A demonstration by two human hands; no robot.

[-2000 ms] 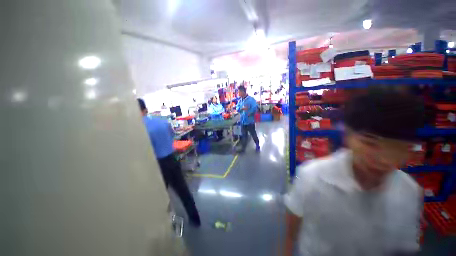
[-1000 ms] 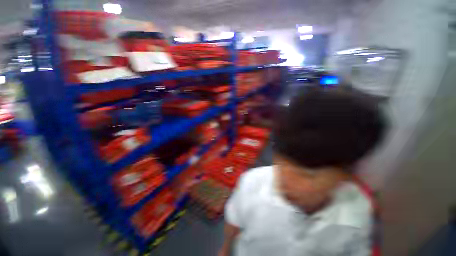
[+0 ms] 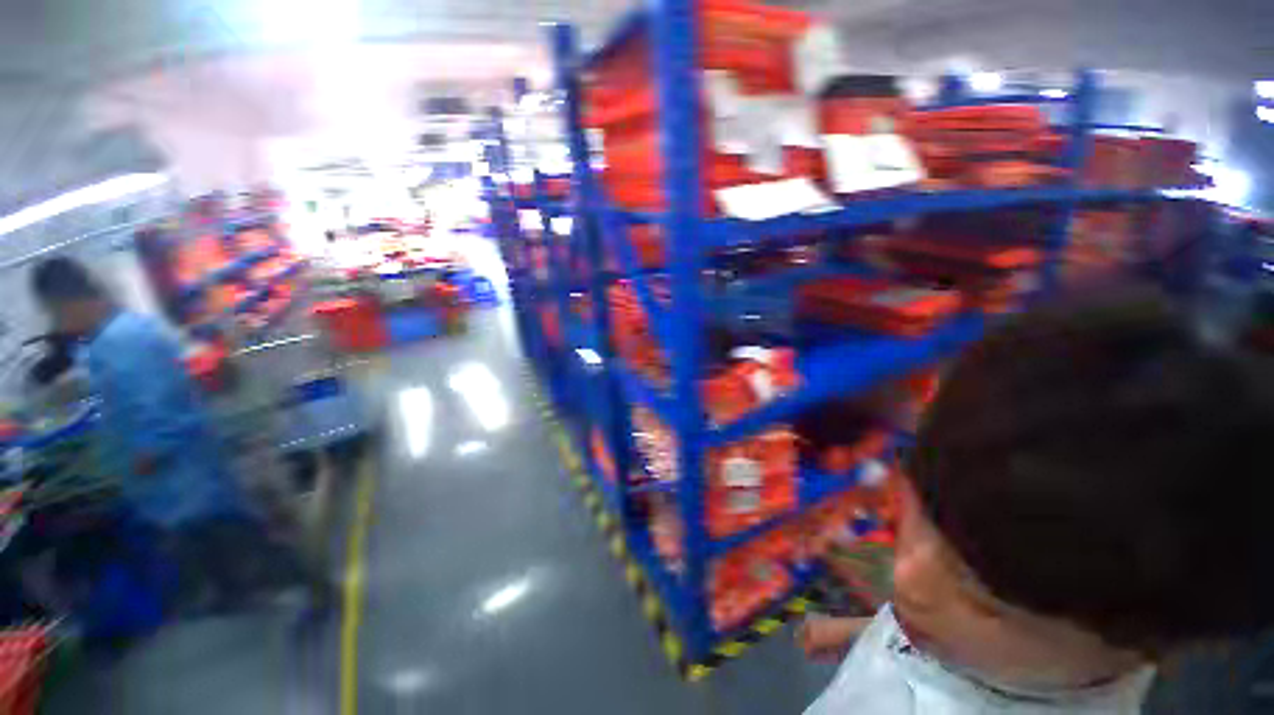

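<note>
Neither of my hands is in the picture. Nearest in front of me, a blue shelving rack (image 3: 681, 335) stands right of the middle. Its shelves hold stacks of orange-red trays (image 3: 985, 140), and white paper sheets (image 3: 869, 164) hang over the top shelf's edge. More orange-red trays (image 3: 755, 482) sit on the lower shelves. A person with dark hair and a white top (image 3: 915, 677) is close at the lower right and hides part of the rack. The picture is blurred.
A person in a light blue top (image 3: 140, 412) is by the work tables at the left. A grey floor aisle (image 3: 461, 559) runs between a yellow line (image 3: 355, 587) and black-yellow tape (image 3: 615, 538) around the rack. Orange and blue bins (image 3: 412, 324) are farther back.
The view has swung from the rack and right wall back towards the aisle. The rack and the white-topped person now sit farther right. The blue-topped person has come into view at left.
</note>
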